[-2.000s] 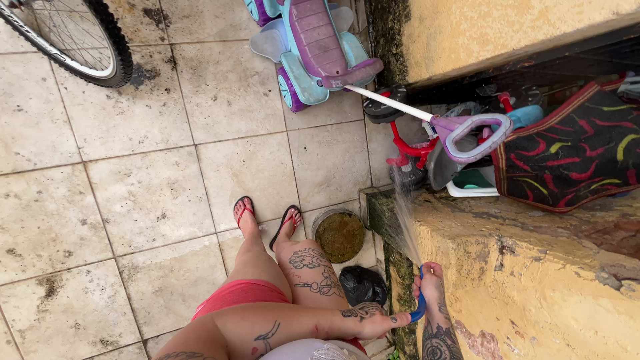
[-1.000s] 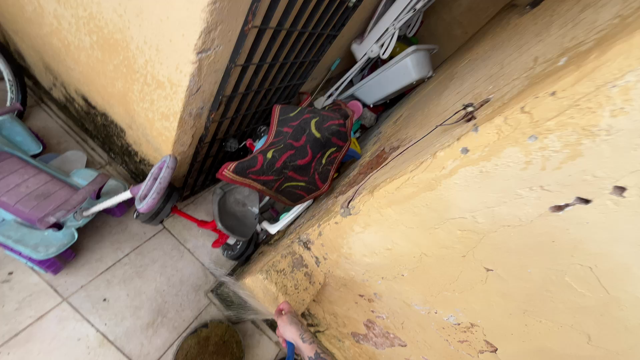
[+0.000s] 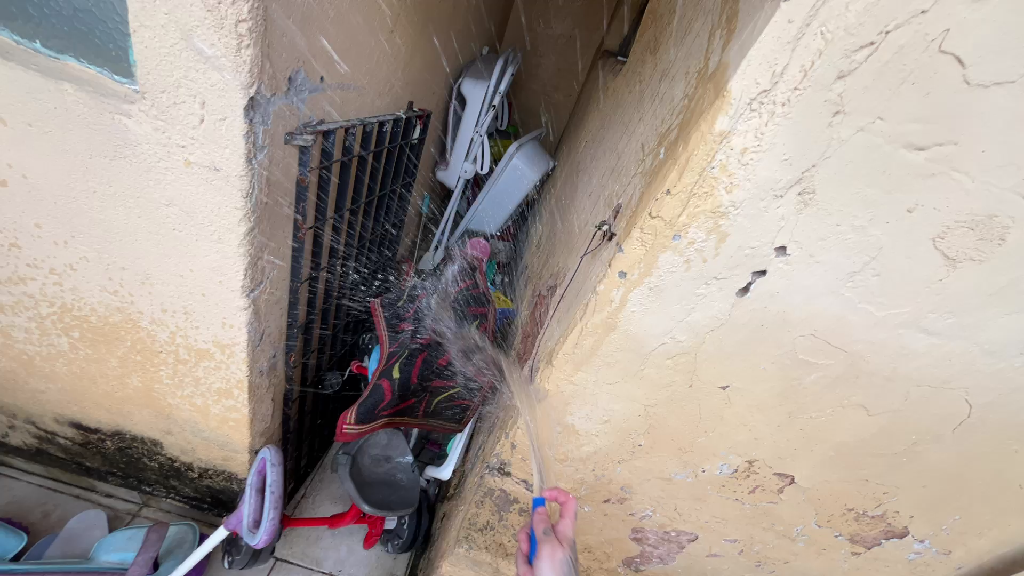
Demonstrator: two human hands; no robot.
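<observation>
My right hand (image 3: 550, 534) grips the end of a blue hose (image 3: 534, 530) at the bottom of the view, close to the yellow wall. Water (image 3: 524, 408) shoots up from the hose and breaks into spray over a black mat or cloth (image 3: 424, 376) with red and yellow-green pepper shapes and a red border. That cloth lies draped over items in the narrow gap between the walls. Just below it is the grey seat (image 3: 384, 472) of a red tricycle (image 3: 332, 518). My left hand is outside the view.
A black metal grille (image 3: 348, 264) leans on the left wall. Behind the cloth, a white plastic tub (image 3: 506, 188) and folded white frame (image 3: 472, 120) stand in the gap. A ride-on toy's purple handle (image 3: 260, 496) rises at lower left. The peeling wall (image 3: 760, 360) fills the right.
The view has swung up from the tiled floor to the gap between the walls. The water stream, earlier aimed near the tricycle and floor, now hits the pepper-patterned cloth.
</observation>
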